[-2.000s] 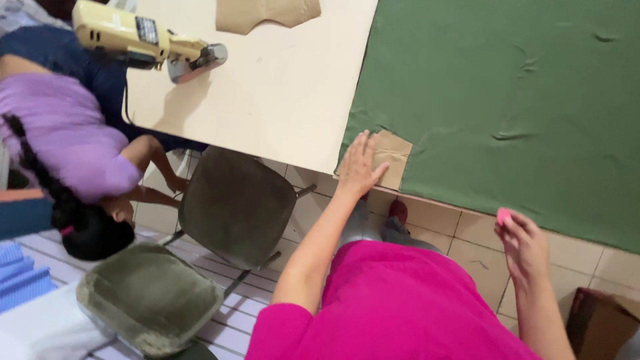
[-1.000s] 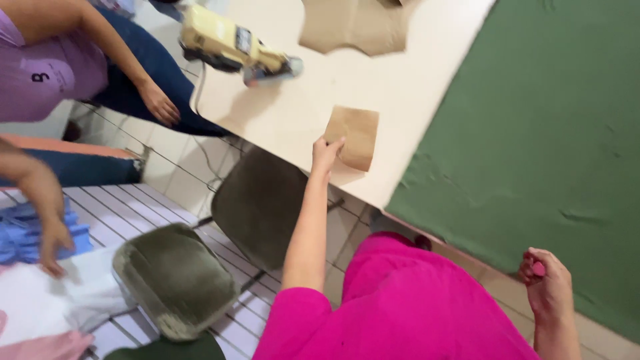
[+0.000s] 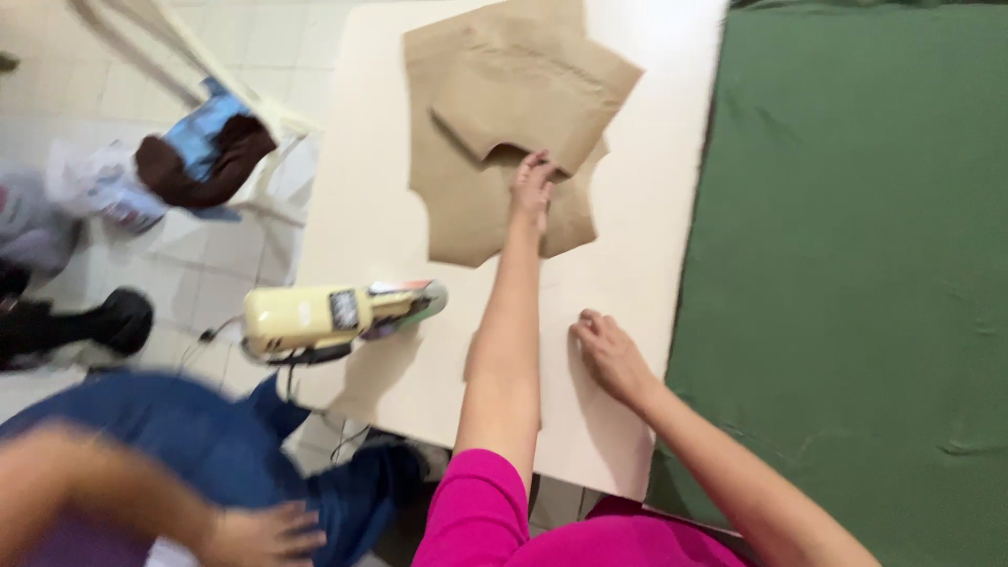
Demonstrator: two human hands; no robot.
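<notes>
My left hand (image 3: pixel 534 189) reaches over the white tabletop to the lower edge of the brown paper pattern pieces (image 3: pixel 535 87), which lie overlapped. Its fingers touch the upper piece near a curved cutout; whether they grip it is unclear. My right hand (image 3: pixel 610 354) rests low over the tabletop near the edge of the green fabric (image 3: pixel 843 260), fingers curled; what is inside them is hidden. Left of my left forearm, an electric cloth cutting machine (image 3: pixel 342 315) with a cream body lies on the table. A bit of brown paper shows beside that forearm.
A co-worker in dark blue trousers (image 3: pixel 150 433) is close at the lower left, with a blurred hand (image 3: pixel 260 535) near the table. A power cord hangs off the table's left side. Brown and blue cloth (image 3: pixel 209 150) and bags stand beyond on the tiled floor.
My left hand has moved from the small paper piece up to the large pattern pieces. My right hand has come in over the white table. The view has shifted strongly toward the pattern pieces.
</notes>
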